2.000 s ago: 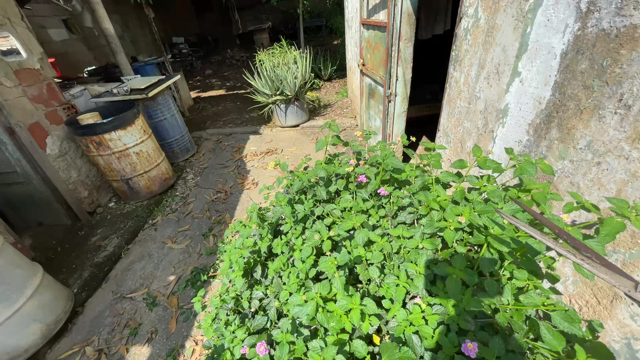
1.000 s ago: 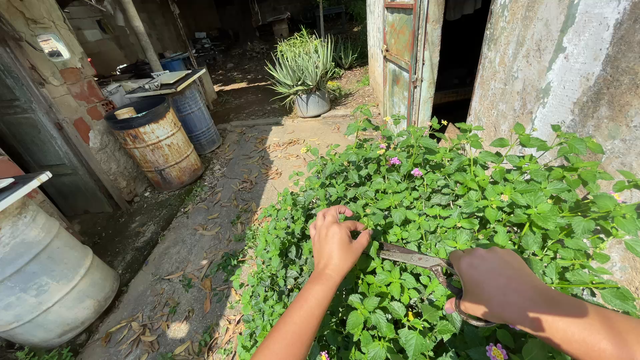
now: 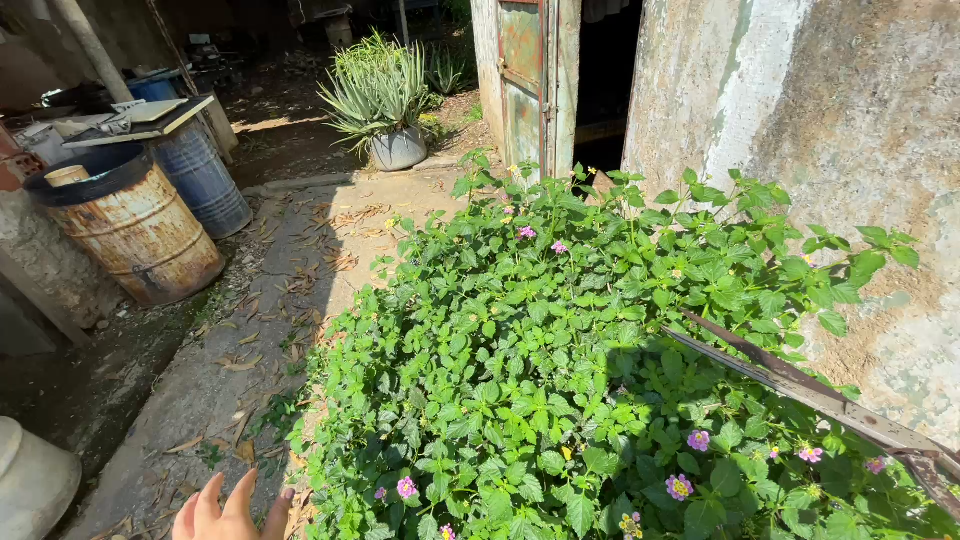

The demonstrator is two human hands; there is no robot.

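A dense green lantana bush (image 3: pixel 510 360) with small pink and yellow flowers fills the middle and right of the head view. My left hand (image 3: pixel 232 510) shows at the bottom edge, left of the bush, its fingers spread and holding nothing. Metal hedge shears (image 3: pixel 825 401) reach in from the right edge over the bush, their two blades slightly parted and pointing up and left. My right hand is outside the frame, and so are the handles of the shears.
A rusty drum (image 3: pixel 142 225) and a blue drum (image 3: pixel 202 180) stand at the left, with a pale barrel (image 3: pixel 34 476) lower down. Dry leaves lie on the concrete path (image 3: pixel 247 360). Farther back are a potted aloe (image 3: pixel 397 150), a rusty metal door (image 3: pixel 521 90) and a weathered wall (image 3: pixel 862 150).
My left hand has moved from over the bush to the lower left. My right hand, seen on the shears a second ago, has left the view, and the blades now lie farther right.
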